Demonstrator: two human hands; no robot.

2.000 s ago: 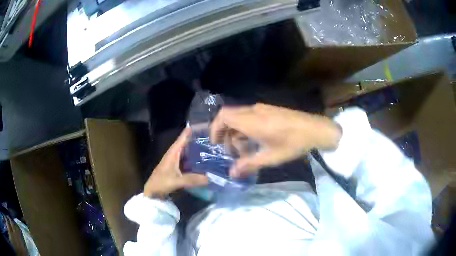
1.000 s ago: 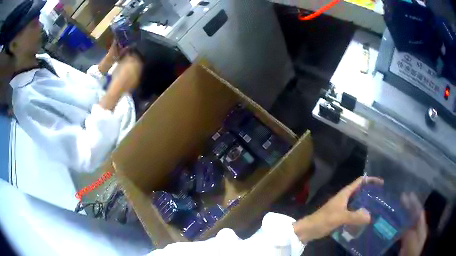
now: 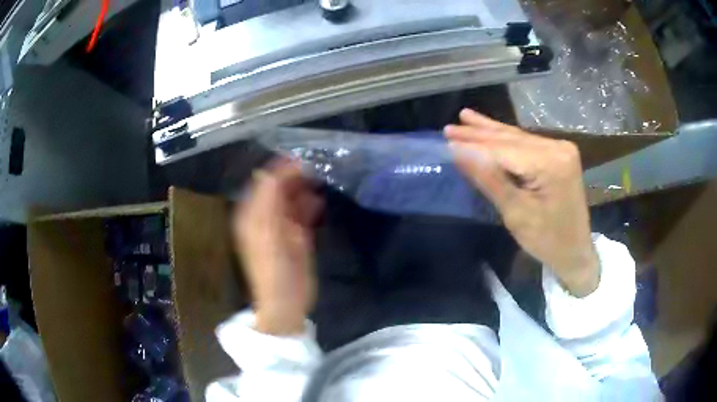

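Note:
A dark blue smartwatch box [image 3: 417, 177] lies inside a loose clear film bag [image 3: 330, 161], held in the air just in front of the sealer's near edge. My right hand [image 3: 527, 180] grips the box's right end. My left hand [image 3: 279, 243] is blurred, at the left end of the film; whether its fingers hold the film is unclear. The silver-grey heat sealer [image 3: 267, 39] stands ahead, with long sealing bars [image 3: 338, 82] and black end clamps. The film's upper edge is close below the bars; I cannot tell if it touches them.
The left-hand carton [image 3: 196, 275] holds shiny wrapped boxes. The film bag carton [image 3: 629, 145] stands beyond the sealer's right end, full of clear film [image 3: 586, 71]. The right-hand carton [image 3: 684, 259] is at the right edge. A red cord hangs at the upper left.
The view has swung back from the left carton and another worker to the sealer. The bagged box now lies sideways, with my right hand on its right end and my left hand apart from the box.

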